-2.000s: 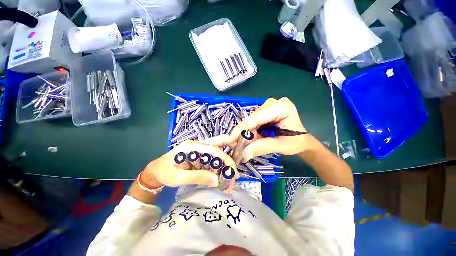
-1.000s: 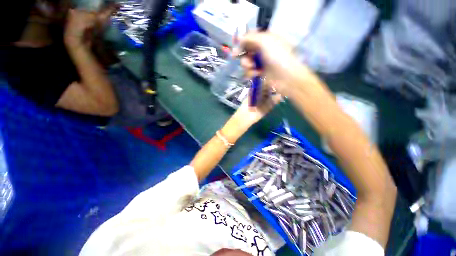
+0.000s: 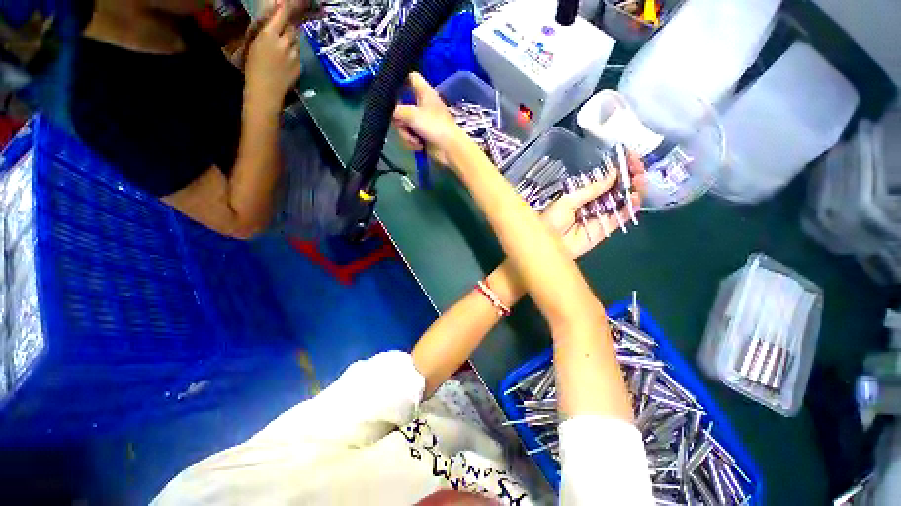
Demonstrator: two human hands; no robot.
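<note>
My left hand, palm up with a bracelet at the wrist, holds a fanned row of several slender silver metal parts over the clear tub. My right arm crosses over my left forearm. My right hand is closed around a slim blue pen-like tool, beside a black ribbed hose and left of the second clear tub. The fingers are partly hidden. The blue tray heaped with loose metal parts lies nearest my body, partly covered by my right arm.
The black ribbed hose crosses the bench edge. A white box stands behind the tubs. A round clear tub and a lined clear box holding parts are at right. Another person sits at left beside a blue crate.
The view has swung left from the blue tray. My hands, together before, are now apart: my right hand has moved left to the hose, and my left hand has opened out palm up, still holding parts.
</note>
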